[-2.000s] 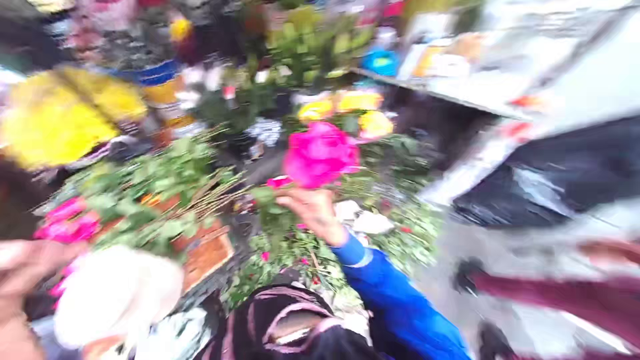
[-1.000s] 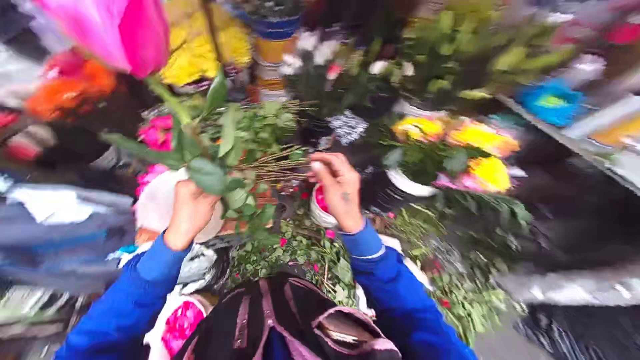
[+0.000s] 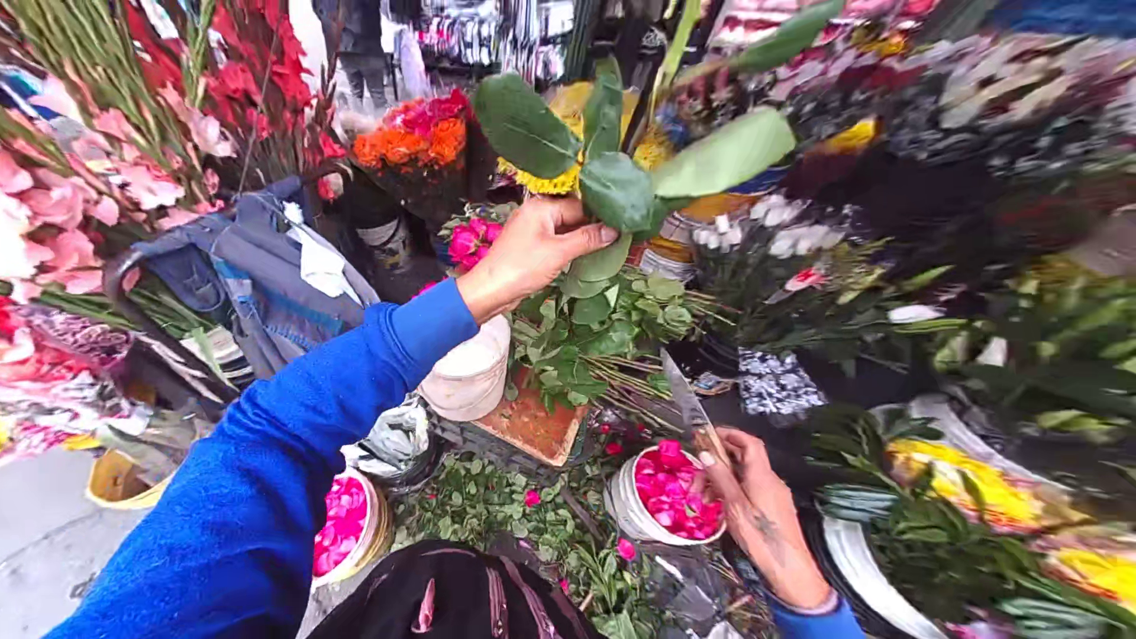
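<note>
My left hand pinches a leafy green stem between thumb and fingers; the stem's top runs out of view. Lower right, my right hand grips a knife by its handle, blade pointing up and away. Just left of that hand stands a white bucket of pink petals. Cut rose stems with leaves lie between the hands, over a reddish-brown board. A white bucket stands beside the board, below my left wrist.
A folding chair with grey-blue cloth stands at left, by pink gladioli. Another bucket of pink petals is at lower left. Leaf litter covers the ground. Buckets of yellow flowers stand at right.
The view has turned. My left hand, holding the leafy stem, is now raised farther out. A knife now shows in my right hand, which has moved down and right, away from the cut stems.
</note>
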